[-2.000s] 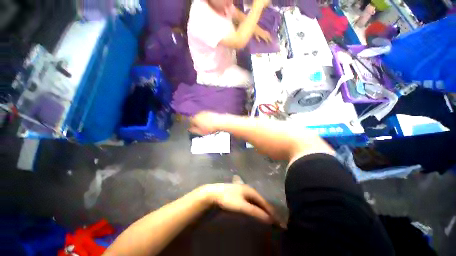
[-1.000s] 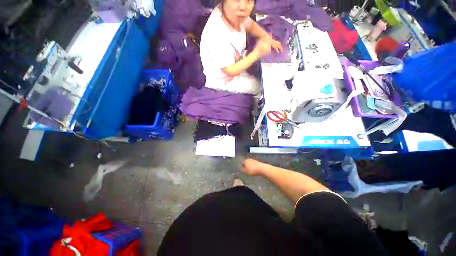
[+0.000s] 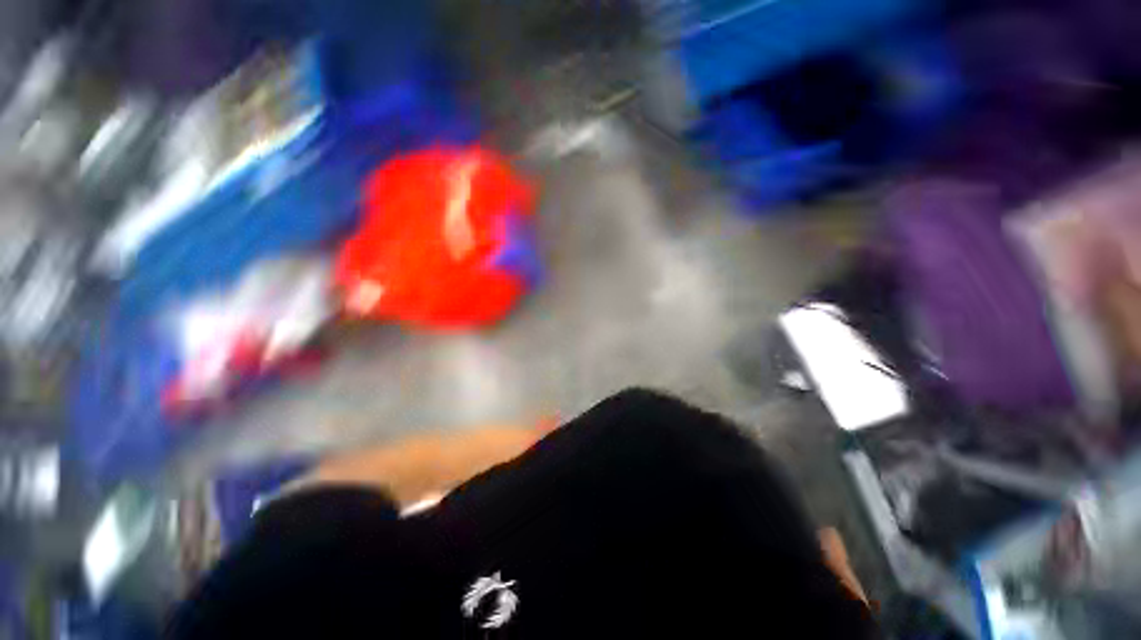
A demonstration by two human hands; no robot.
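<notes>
The view is strongly blurred. My left forearm reaches across the lower middle, and my left hand (image 3: 519, 438) is a blurred skin-coloured patch partly behind my black shirt. Its fingers cannot be made out. A sliver of my right hand or wrist (image 3: 842, 560) shows at the right side of the shirt; the rest is hidden. No held thing can be seen. A heap of red garment pieces (image 3: 438, 244) lies beyond my left hand, with a bit of blue crate (image 3: 516, 248) at its right side.
The grey floor (image 3: 626, 275) runs up the middle. A blue crate with dark contents (image 3: 782, 169) stands upper right. Purple garment pieces (image 3: 976, 294) lie beside a blurred person (image 3: 1101, 238) at right. A white panel (image 3: 848, 375) is near them. A blue-edged table (image 3: 1026, 563) is lower right.
The view has swung left, bringing the red heap from lower left to upper middle. The purple pieces and person have shifted to the right edge. My left forearm shows again; my right arm is mostly hidden.
</notes>
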